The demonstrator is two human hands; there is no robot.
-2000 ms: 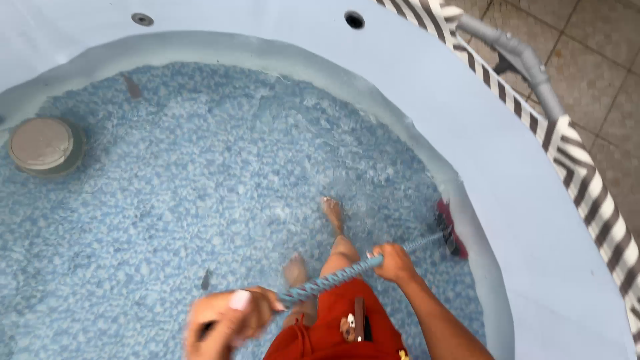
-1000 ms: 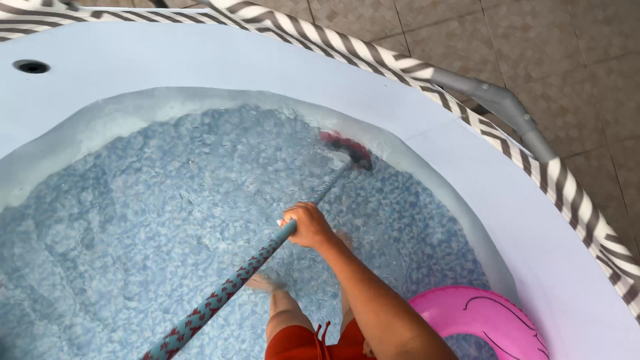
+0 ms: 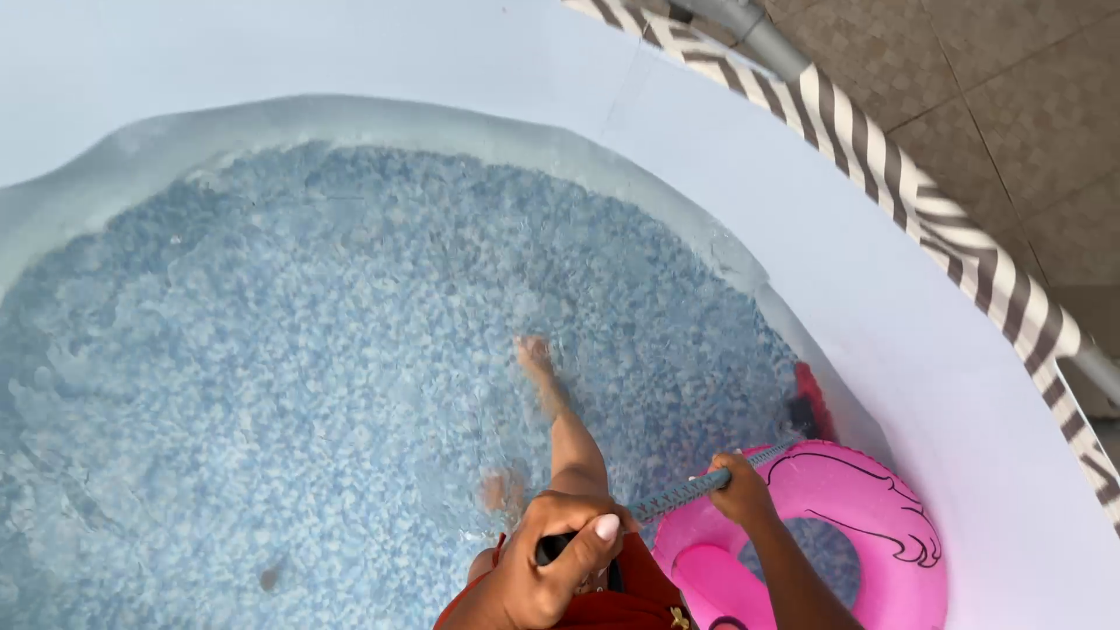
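My left hand (image 3: 564, 556) is closed around the black-capped end of a blue patterned pole, in front of my red shorts. Farther along the pole (image 3: 669, 502), my right hand (image 3: 739, 492) grips it above a pink inflatable swim ring (image 3: 901, 525). At the pole's far end a pool brush with red bristles (image 3: 814, 398) lies under water against the right side of the pool wall, just beyond the ring. Part of the pole near the brush is under water.
My feet (image 3: 535, 354) stand in shallow water on the mosaic-patterned pool floor (image 3: 350, 350). The pale pool wall (image 3: 840, 262) curves around, with a striped cover and a grey frame tube (image 3: 770, 39) at its rim. Brown tiles (image 3: 980, 105) lie outside.
The brush has moved from the far wall to the right side of the wall. My left hand, out of view one second ago, shows again on the pole's end. The ring now lies beneath my right forearm.
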